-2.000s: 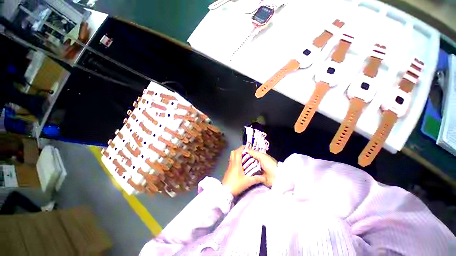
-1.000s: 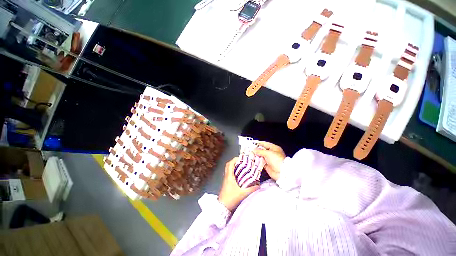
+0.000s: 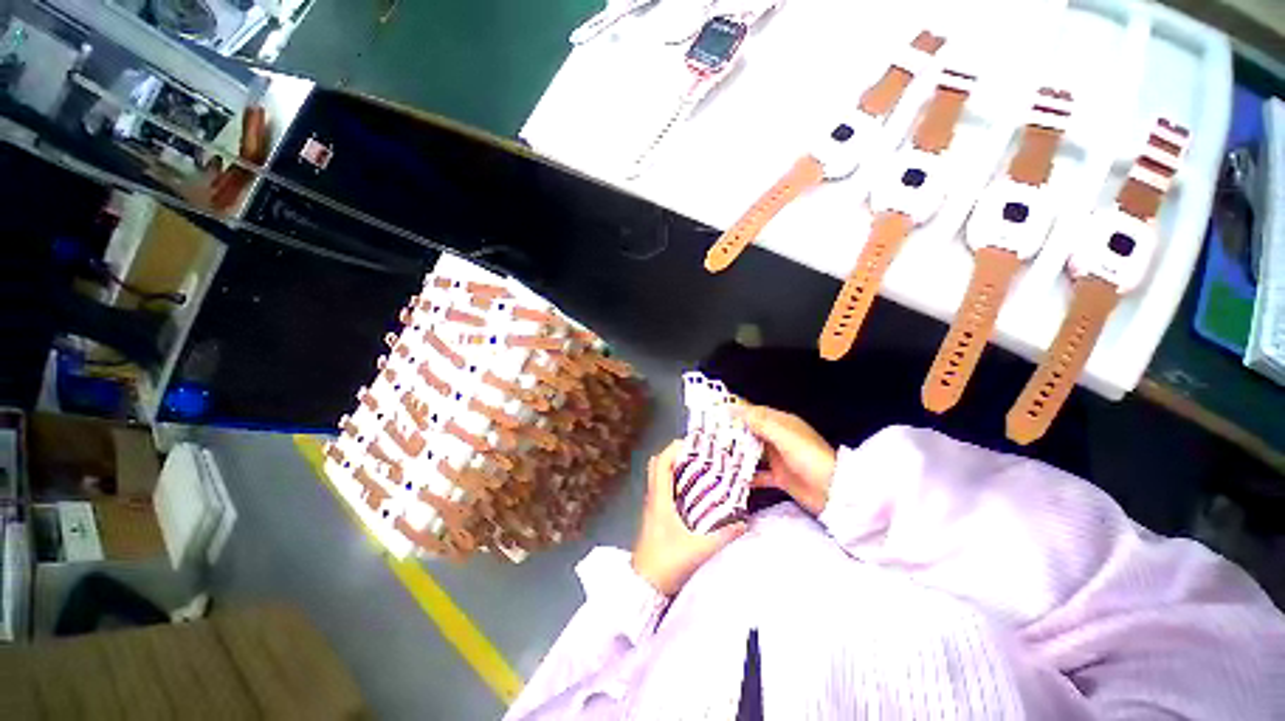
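Note:
My left hand [image 3: 668, 533] and my right hand [image 3: 792, 454] hold a fanned bunch of pale pink-strap smartwatches [image 3: 716, 458] between them, low in front of my body. Dark stripes show across the bunch; how many watches it holds I cannot tell. On the white blister tray [image 3: 1113, 85] lie several brown-strap smartwatches [image 3: 1015, 214], backs up, their bands hanging over the tray's front edge. A smartwatch with a dark screen and rose-gold rim [image 3: 716, 45] lies face up at the tray's far left.
A stack of loaded trays with brown straps [image 3: 472, 409] stands low on my left. A blue clipboard [image 3: 1223, 303] with a record sheet [image 3: 1268, 324] is at the right edge. Cardboard boxes [image 3: 197, 669] are at the lower left, beside a yellow floor line [image 3: 451, 627].
The bunch has been fanned out and tilted between my hands. My right hand has moved slightly right, around the bunch's side. The watches on the tray lie as before; the view has shifted a little.

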